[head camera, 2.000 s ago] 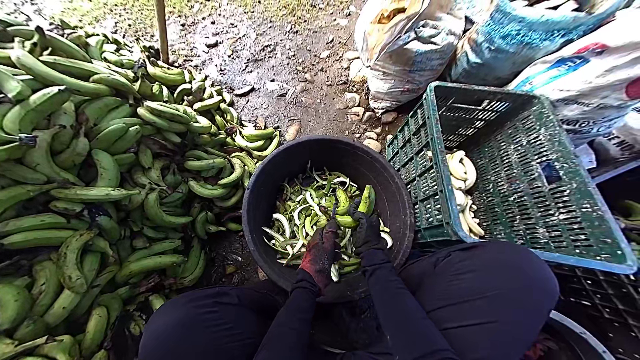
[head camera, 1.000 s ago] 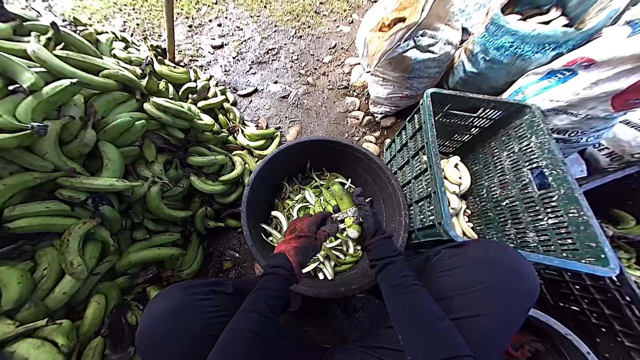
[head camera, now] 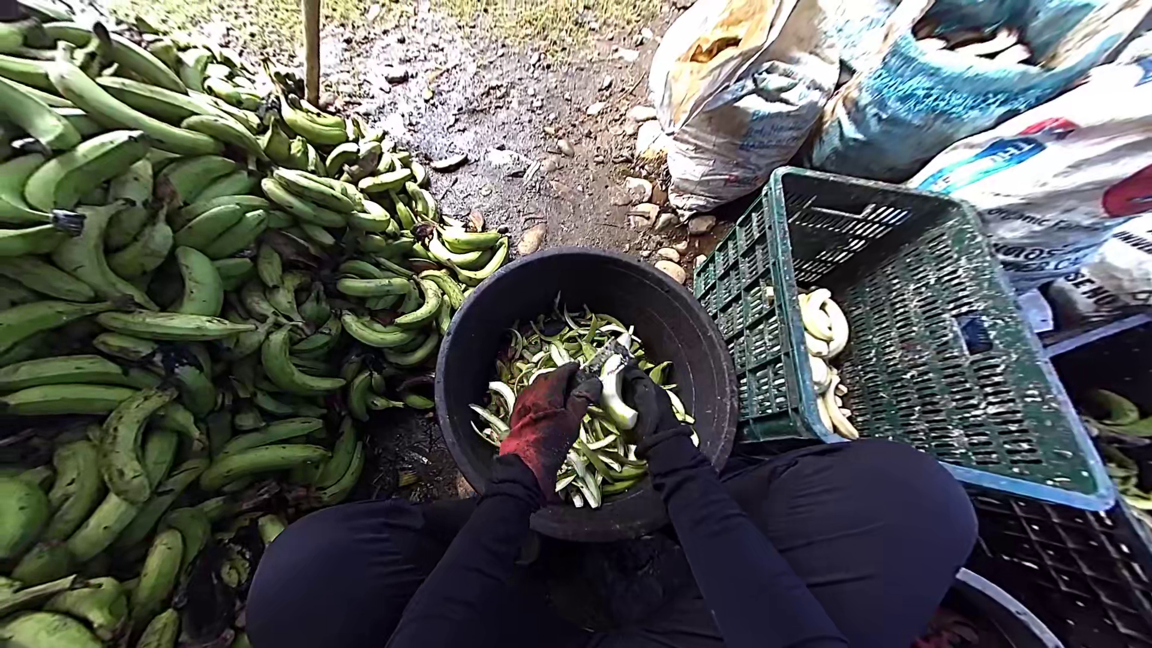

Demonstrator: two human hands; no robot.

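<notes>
Both hands wear gloves and work over a round black tub (head camera: 684, 342) between my knees. My left hand (head camera: 551, 418), in a red and dark glove, is closed around a small blade or peeler (head camera: 601, 356), of which only a part shows. My right hand (head camera: 652, 405), in a dark glove, grips a mostly peeled pale banana or plantain (head camera: 617, 396). The blade lies against the fruit's upper part. Beneath the hands the tub holds many green and white strips of peel (head camera: 589, 472).
A large heap of green bananas or plantains (head camera: 198, 279) fills the left side. At the right stands a green plastic crate (head camera: 1035, 450) with several peeled fruits (head camera: 823, 346) inside. Filled woven sacks (head camera: 747, 117) are behind it. Stones (head camera: 643, 216) and a thin post (head camera: 311, 54) stand ahead.
The fruit in my right hand showed green skin in the earlier frames and is now mostly pale. My left hand has shifted about the fruit.
</notes>
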